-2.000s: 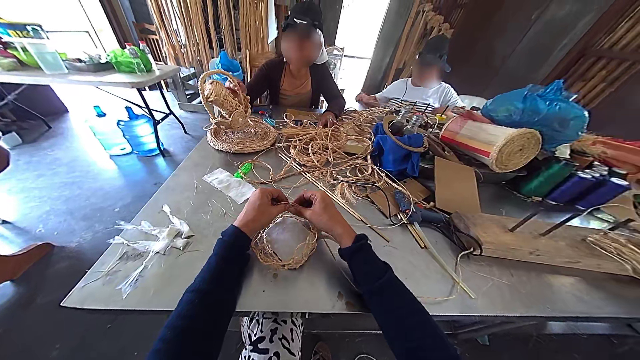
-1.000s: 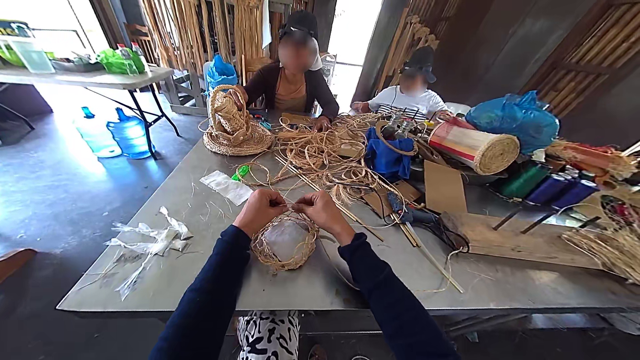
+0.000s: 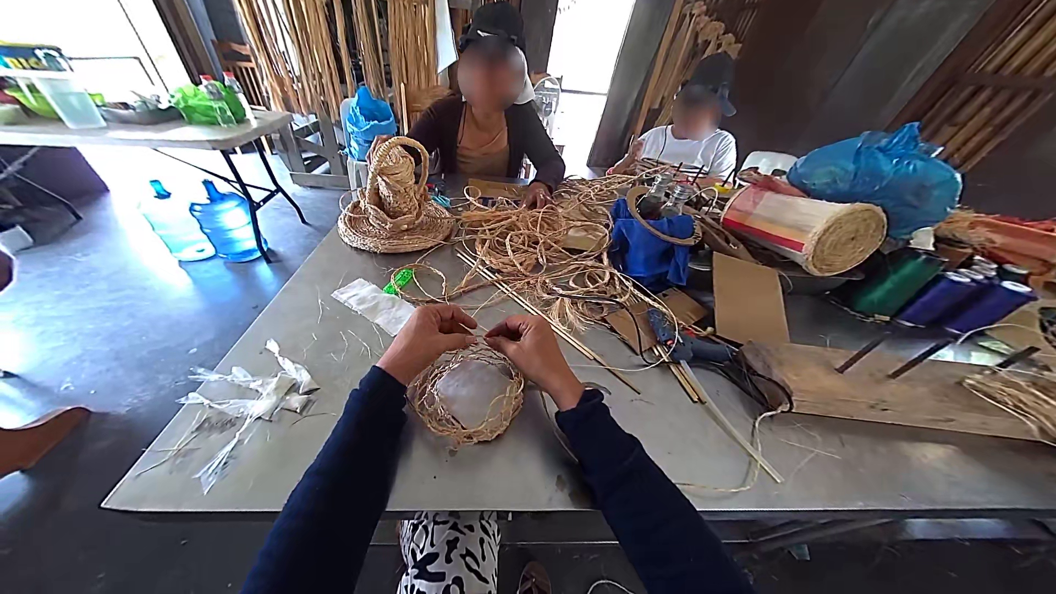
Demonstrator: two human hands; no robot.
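A ring-shaped piece of loosely looped natural fibre (image 3: 425, 396) lies near the table's front edge, with a pale surface showing through its middle. At its far rim my left hand (image 3: 433, 337) pinches a thin strand between thumb and forefinger. Close beside it, my right hand (image 3: 532, 351) pinches at the same rim, the fingertips almost touching the left ones. The strand itself is too fine to follow. A white strip (image 3: 373, 305) and a small green object (image 3: 399, 281) lie just beyond my left hand.
White plastic scraps (image 3: 256, 396) lie at left. Beyond are a woven fibre piece with a handle (image 3: 396, 210), a tangle of braided cord (image 3: 528, 239) and thin sticks (image 3: 569, 337). At right are a glue gun (image 3: 693, 346), a wooden board with rods (image 3: 874, 392) and thread spools (image 3: 990, 305). Two people sit opposite.
My hands stay pinched at the far rim of the fibre ring, with only slight finger movement. The person opposite at left has lowered a hand from the woven piece.
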